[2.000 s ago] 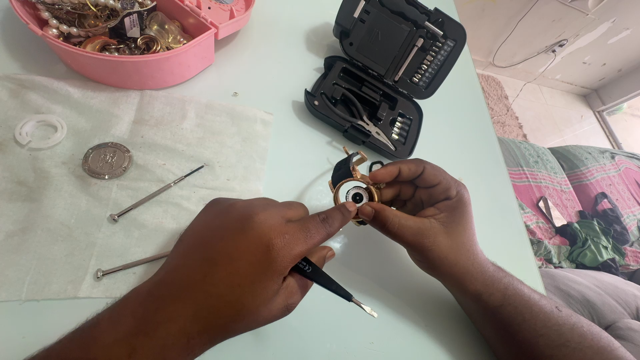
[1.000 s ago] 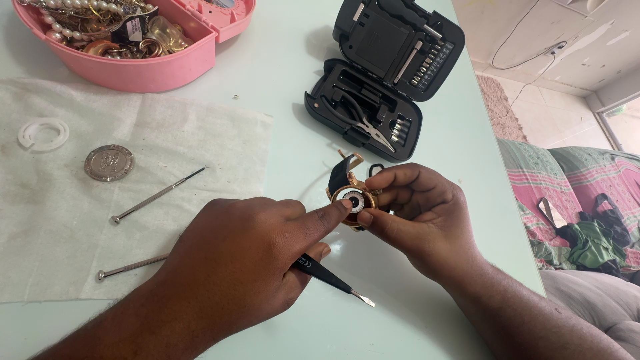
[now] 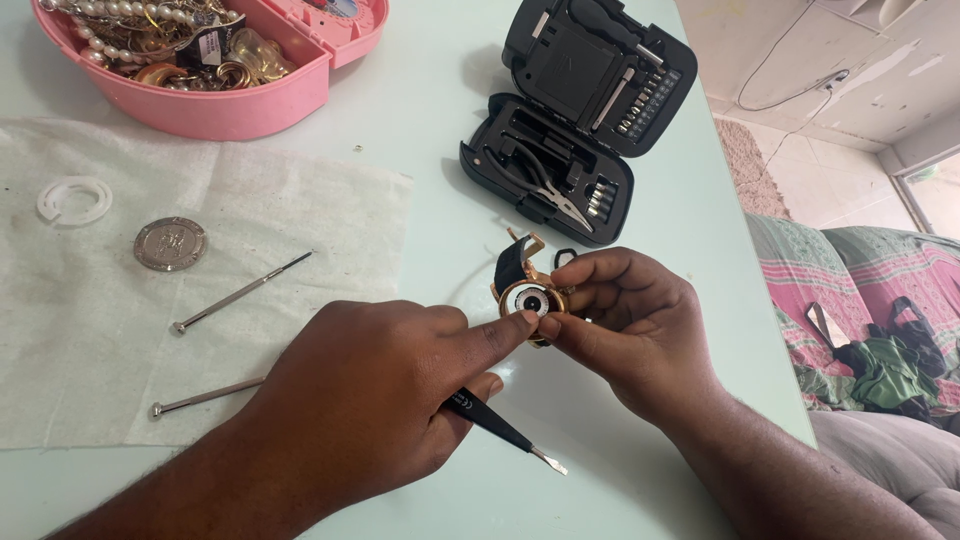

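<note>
My right hand [image 3: 637,322] holds a gold-coloured wristwatch [image 3: 517,294] with a black strap by the edge of its case, between thumb and fingers. The case shows a white ring and a dark round centre. The index fingertip of my left hand [image 3: 397,367] rests on its face. Curled under that hand is a black-handled tool [image 3: 491,421] with a flat metal tip pointing down and right. On the cloth to the left lie a round engraved metal disc [image 3: 170,244], a white plastic ring [image 3: 74,201], a small precision screwdriver [image 3: 241,293] and a second metal tool [image 3: 206,397], partly hidden by my left hand.
An open black tool case [image 3: 480,161] with pliers [image 3: 551,191] and bits stands beyond the watch. A pink box [image 3: 217,109] full of jewellery is at the upper left. A pale cloth [image 3: 322,217] covers the table's left part. Fabric-covered seating [image 3: 877,277] lies beyond the right edge.
The watch tilts slightly between my fingers, and its face shows at changing angles. My left index finger stays on it, and the black-handled tool remains in my left hand.
</note>
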